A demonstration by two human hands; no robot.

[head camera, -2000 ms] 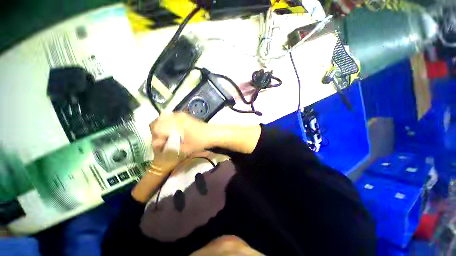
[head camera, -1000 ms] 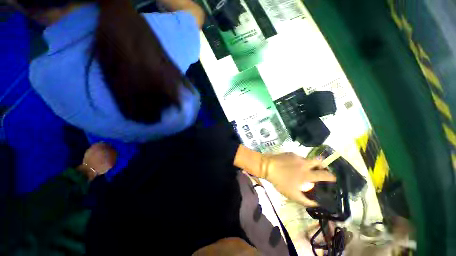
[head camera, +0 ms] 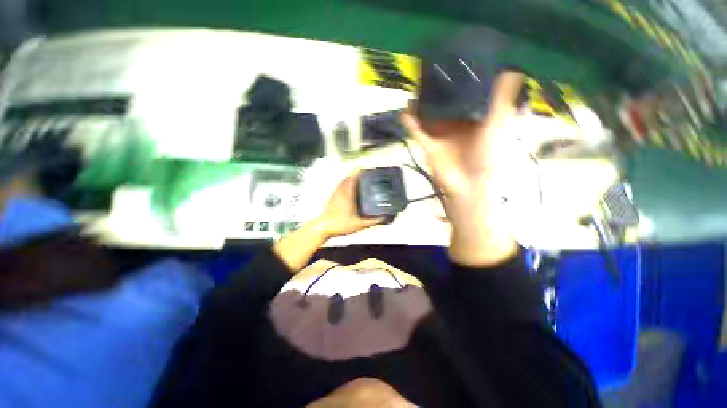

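My left hand [head camera: 343,209] grips a small dark cube-shaped unit [head camera: 381,191] low in front of my chest. My right hand [head camera: 472,163] is raised high and blurred, with its fingers around the lower end of a dark block [head camera: 456,86]. The two hands are apart. Loose dark cube units [head camera: 304,137] lie on the bench to the left, on or beside a black card. A thin black cable [head camera: 422,171] runs between the hands. The outlet block cannot be made out.
The white bench [head camera: 187,76] holds green-and-white sheets [head camera: 195,179] and a dark oblong device [head camera: 383,127] behind the left hand. A ribbed item [head camera: 618,205] lies at the right edge, above a blue bin [head camera: 598,311]. A person in blue [head camera: 119,319] is close at left.
The view has swung back from the left to the front. A hand was over dark items by the cables; now my left hand holds a cube unit and my right hand is raised with a dark block.
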